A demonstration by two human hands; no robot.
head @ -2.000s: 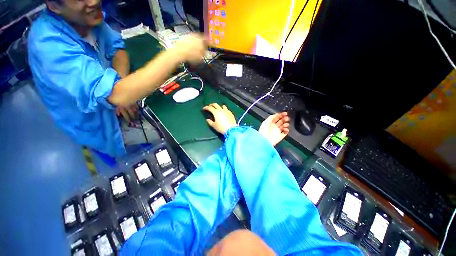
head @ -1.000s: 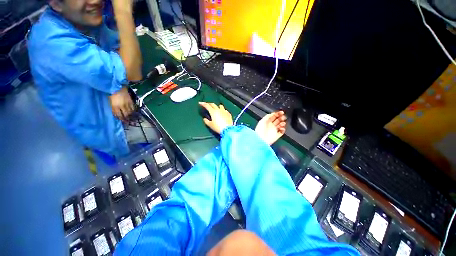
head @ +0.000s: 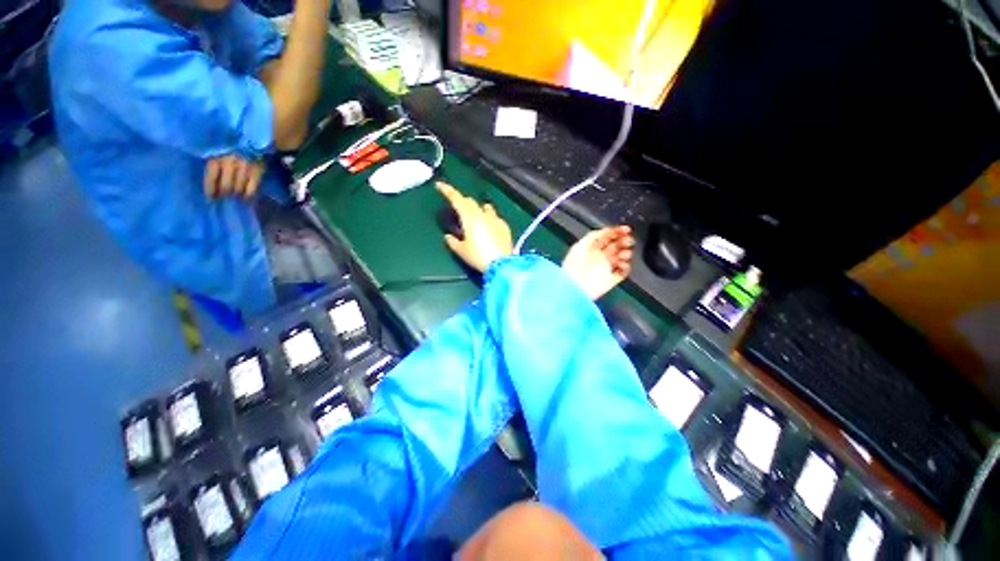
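Note:
My forearms cross in blue sleeves, the right over the left. My right hand [head: 479, 232] rests on a small black mouse [head: 451, 222] on the green mat, index finger stretched forward. My left hand [head: 599, 263] lies palm up to the right of it, fingers loosely curled and apart, holding nothing. A white cable [head: 578, 194] hangs down past the lit orange monitor [head: 570, 49] and runs to the mat beside my right hand. Its lower end is hidden.
Clear trays of black handheld units [head: 248, 376] lie low left; another tray with units [head: 757, 436] is at right. Keyboards [head: 861, 367], a second mouse [head: 666, 250], a green-and-white box [head: 731, 297] and a white puck [head: 401, 176] are around. A blue-smocked person [head: 165, 121] sits at left.
The other person's raised arm has come back from near the monitor toward their body. The camera view has shifted slightly. My hands keep about the same pose.

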